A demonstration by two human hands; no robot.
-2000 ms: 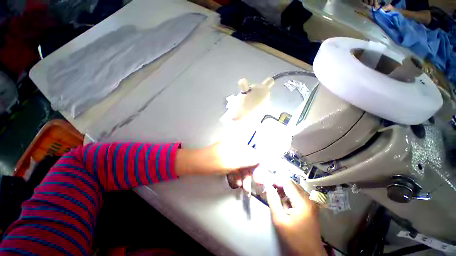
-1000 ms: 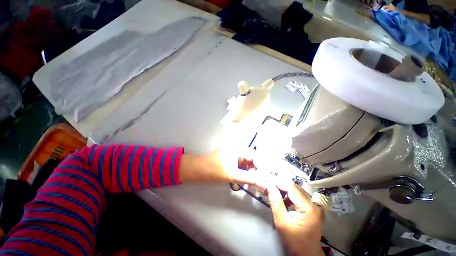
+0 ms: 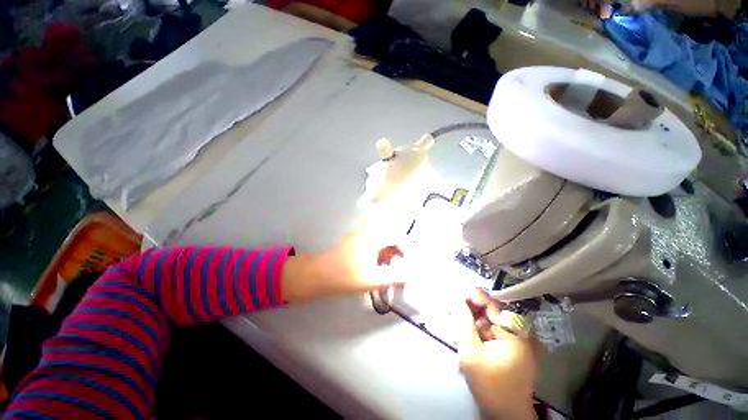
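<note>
The sewing machine [image 3: 566, 221] is beige-grey, with its head reaching in from the right. Its bed is washed out by the lamp's glare. My left hand [image 3: 369, 261] is at the left of the needle area, its fingertips lost in the glare. My right hand [image 3: 499, 349] is at the front right of the needle area, fingers curled and thumb near them. A white workpiece cannot be made out between the hands. The cream sewing lamp [image 3: 399, 168] stands behind the needle area.
A thick white roll [image 3: 590, 156] lies on the machine head. A grey cut panel [image 3: 189, 115] lies flat at the table's far left. Dark fabric [image 3: 410, 57] is behind the table. An orange basket [image 3: 94, 250] is at lower left. Another person's hands are by blue fabric [image 3: 664, 57] at top right.
My right hand has moved slightly right, away from my left hand, and the fingertips are now apart. The view has shifted a little, so the machine sits further left.
</note>
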